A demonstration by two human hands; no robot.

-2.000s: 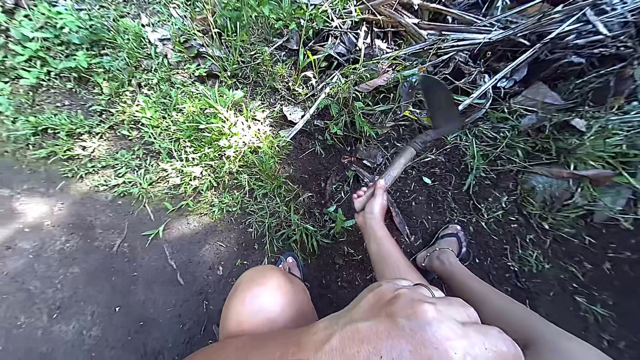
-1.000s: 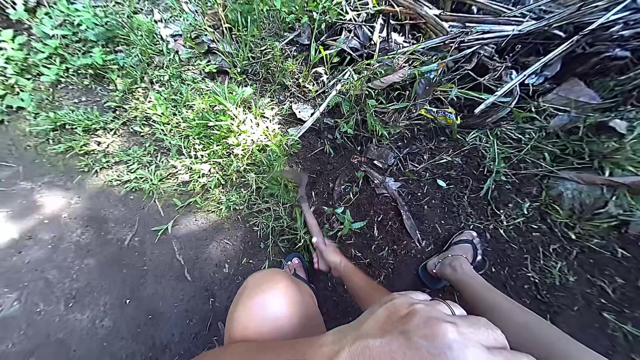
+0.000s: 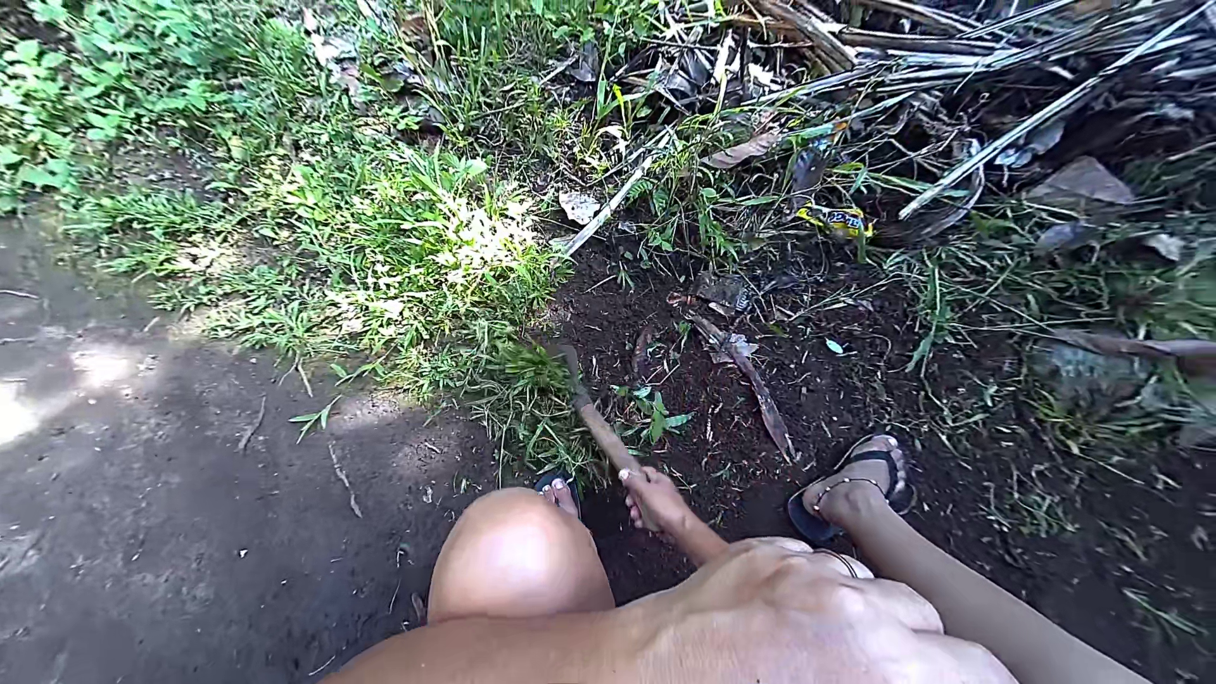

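My right hand (image 3: 655,501) is closed around the wooden handle of a short hand tool with a curved metal blade (image 3: 572,369), apparently a sickle. The handle slants up and left from the fist. Its blade, seen nearly edge-on and blurred, is at the edge of the green grass (image 3: 532,380), beside bare dark soil (image 3: 608,294). Large in the foreground, my left hand (image 3: 807,608) lies across the view above the right forearm, its fingers curled and a ring on one of them. The underside of that hand is hidden.
My bent knee (image 3: 518,556) and sandaled feet (image 3: 860,484) flank the right hand. A bark-like strip (image 3: 750,380) and a small leafy seedling (image 3: 655,415) lie near the tool. Dry stalks (image 3: 1045,119) and a yellow wrapper (image 3: 836,220) are farther up; a dirt path (image 3: 190,513) runs left.
Two seconds ago the blade was raised over the soil at upper right; my right hand has since brought it down and left to the grass edge. The left hand stays in the foreground.
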